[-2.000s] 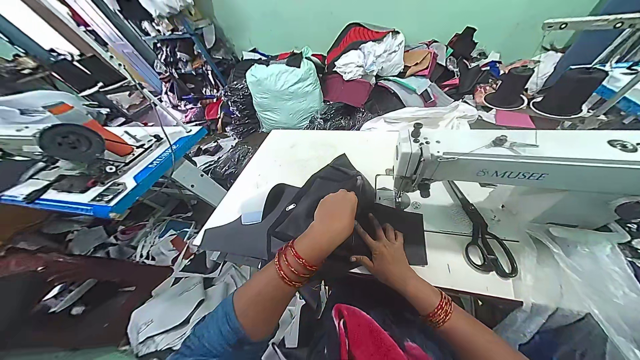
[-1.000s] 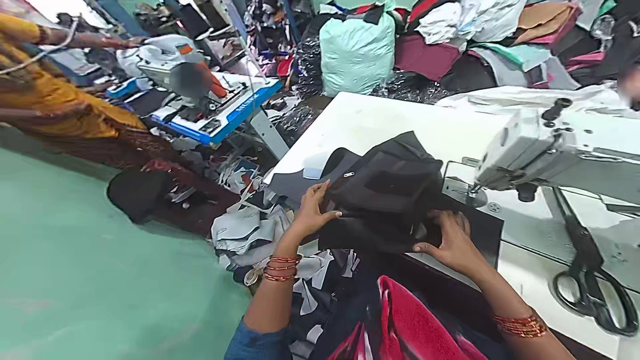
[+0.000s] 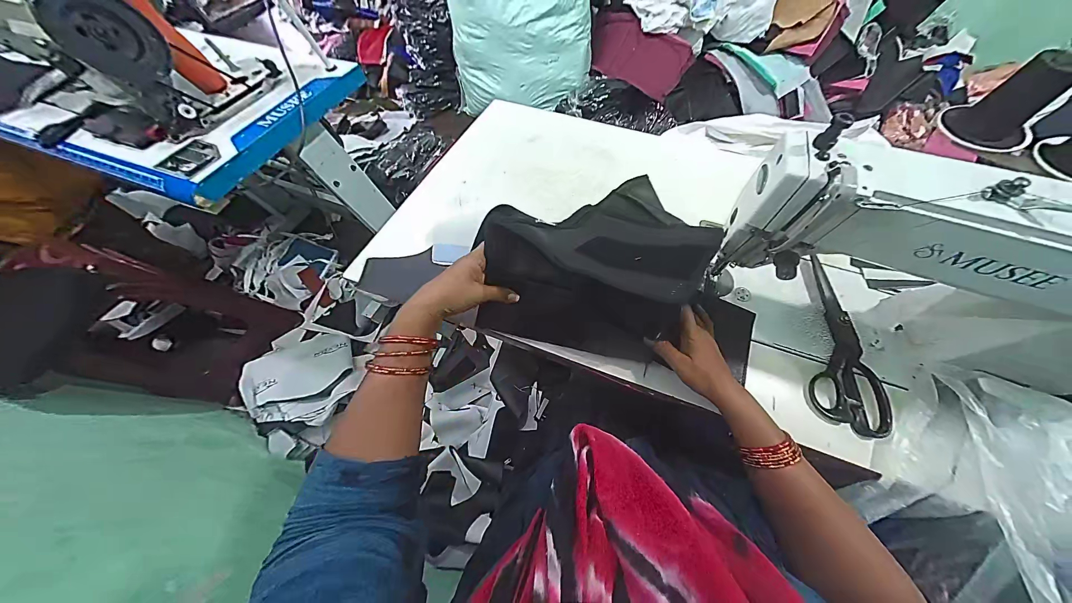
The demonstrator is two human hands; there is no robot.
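A piece of black fabric (image 3: 595,260), folded and partly raised, lies on the white sewing table (image 3: 536,159). My left hand (image 3: 461,289) grips its left edge, thumb on top. At its lower right, close to the needle area, my right hand (image 3: 693,350) pinches the cloth between thumb and fingers. The head of a Musee sewing machine (image 3: 930,226) stands to the right, and the fabric's right end touches or nearly touches its presser foot; the contact itself is hidden. Black-handled scissors (image 3: 846,360) lie on the table right of my right hand.
A second sewing machine (image 3: 126,50) on a blue-edged table (image 3: 276,117) stands at the upper left. Fabric scraps (image 3: 301,377) are heaped below. Behind the table are a stuffed pale green sack (image 3: 521,50) and piled cloth. Clear plastic sheeting (image 3: 997,452) hangs at the lower right.
Two seconds ago my hands were close together on the black fabric; now they are apart at its two sides. The cloth has been turned or refolded. The view has swung left and back.
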